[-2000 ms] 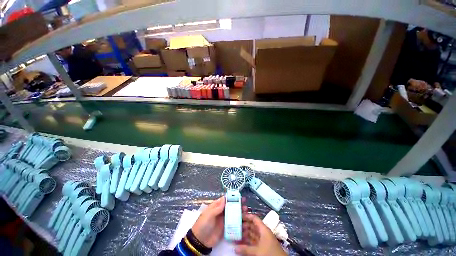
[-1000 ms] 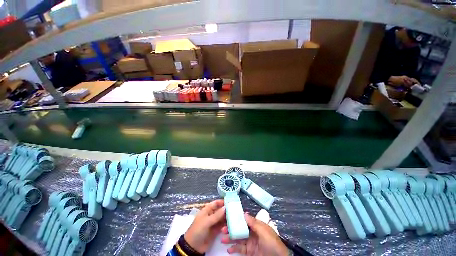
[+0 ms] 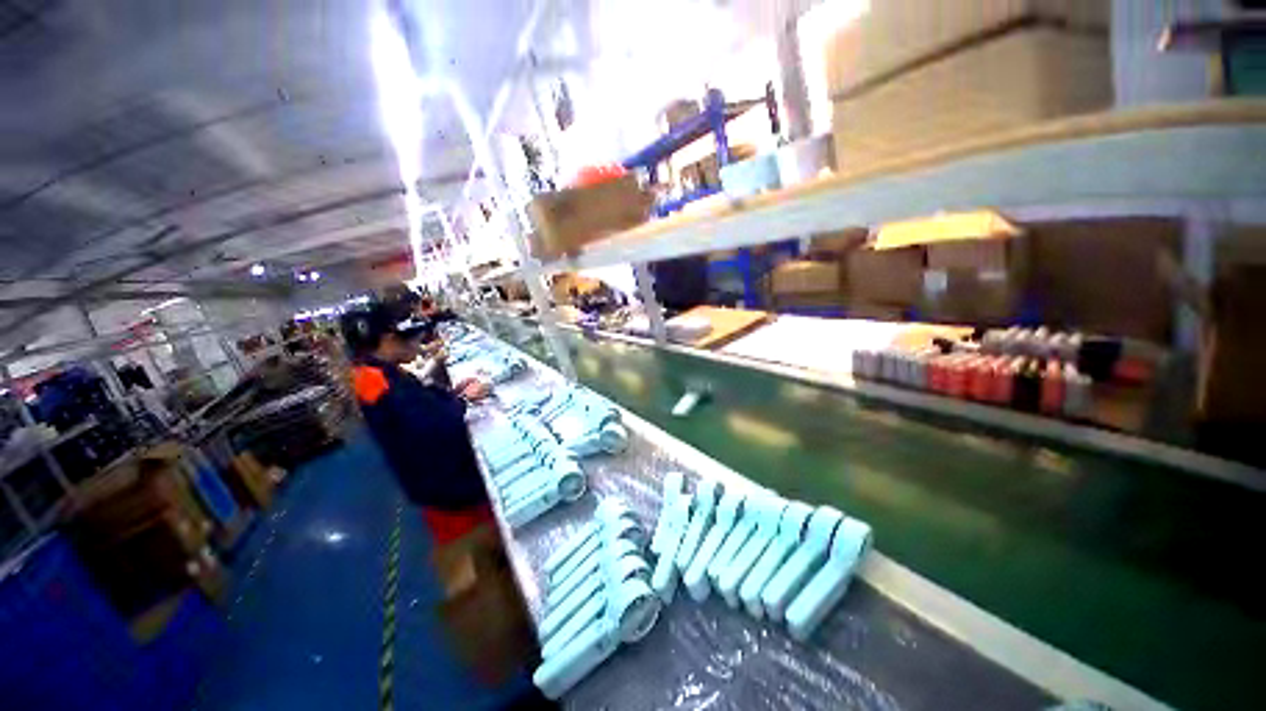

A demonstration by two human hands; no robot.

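Note:
Neither of my hands is in the picture. Nearest in front of me, pale turquoise handheld fans [image 3: 762, 556] lean together in an overlapping row on the shiny, wrinkled film cover [image 3: 750, 667]. A second group of fans [image 3: 600, 590] lies to its left, with round heads towards the right. More fans [image 3: 525, 465] lie in groups further along the bench. A sliver of something turquoise shows at the bottom edge, cut off.
A green conveyor belt [image 3: 833, 465] runs behind the bench with a single fan [image 3: 690, 400] on it. A person [image 3: 417, 417] stands at the bench further left, beside the blue floor [image 3: 326, 597]. Cardboard boxes [image 3: 958, 271] and small red, black and white units [image 3: 972, 378] are across the belt.
The view has swung left and tilted along the line. My hands and the fan they held have left the picture. The aisle and the person at the bench have come into view.

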